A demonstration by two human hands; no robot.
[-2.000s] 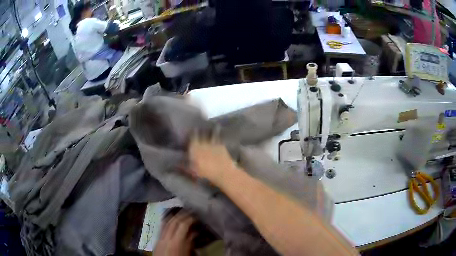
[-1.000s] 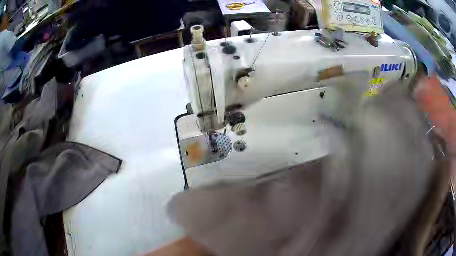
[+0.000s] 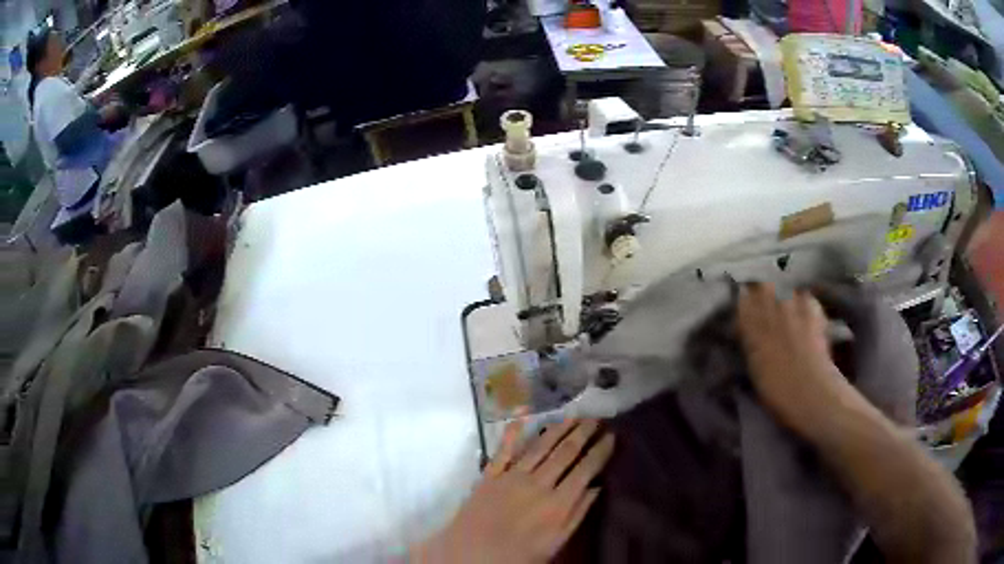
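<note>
A grey-brown garment [image 3: 771,452] lies bunched at the right of the sewing machine bed, with its dark maroon-brown part [image 3: 655,485] below the needle area. My right hand [image 3: 787,347] is curled over the bunched cloth and holds it. My left hand [image 3: 528,485] lies palm down with fingers spread, at the cloth's left edge just in front of the needle plate, and grips nothing. The white machine [image 3: 716,209] stands behind the cloth. Thin grey cloth reaches left to the presser foot; whether it lies under the foot cannot be told.
More grey-brown garments [image 3: 88,408] are heaped at the left, one corner lying on the white table [image 3: 352,275]. A control box [image 3: 846,79] sits behind the machine. A box of small items [image 3: 952,364] is at the right. A person [image 3: 66,132] is at the back left.
The garment was first at the left, swept right across the table in a blur, and now lies beside the needle area. My left hand has come onto the cloth's edge. The view has shifted.
</note>
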